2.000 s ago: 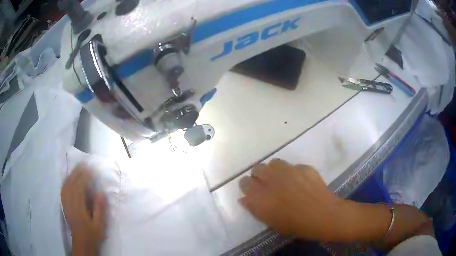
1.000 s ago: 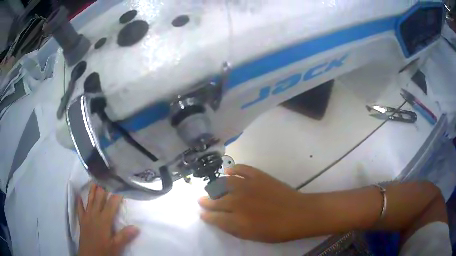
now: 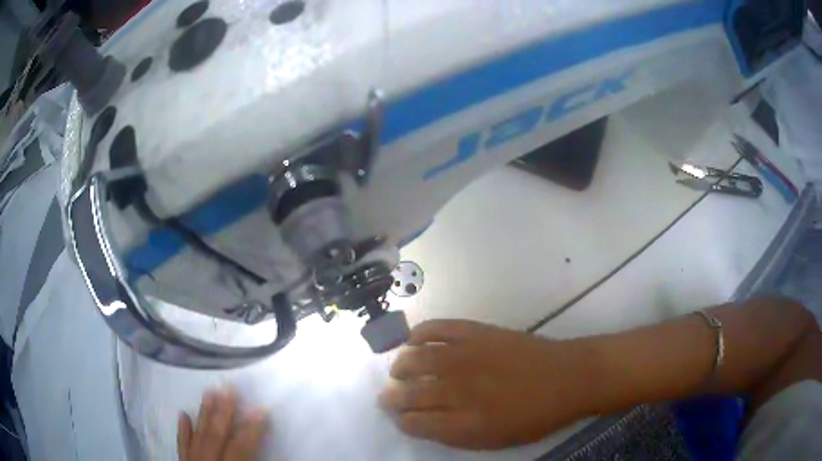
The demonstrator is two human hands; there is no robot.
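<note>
White fabric (image 3: pixel 315 419) lies under the needle area and along the front of the machine bed, washed out by bright light. My right hand (image 3: pixel 478 383) lies on it just right of the needle area, fingers curled down, its fingertips beside the grey knob (image 3: pixel 385 330). Whether it pinches the cloth cannot be told. My left hand (image 3: pixel 223 430) is at the bottom edge, partly cut off, with fingers apart and resting on the cloth. The sewing machine head (image 3: pixel 315 117) hides the presser foot and needle from above.
Thread snips (image 3: pixel 721 180) and a slim blue and dark tool (image 3: pixel 766 169) lie at the right. A dark flat object (image 3: pixel 572 153) is under the arm. A round plate with holes (image 3: pixel 407 278) sits in the bed. A grey ruled strip (image 3: pixel 622 437) edges the front. Cloth is piled at left.
The view has moved closer over the machine head. My right hand has come from the bed's front to beside the needle area. My left hand is now lower and more cut off.
</note>
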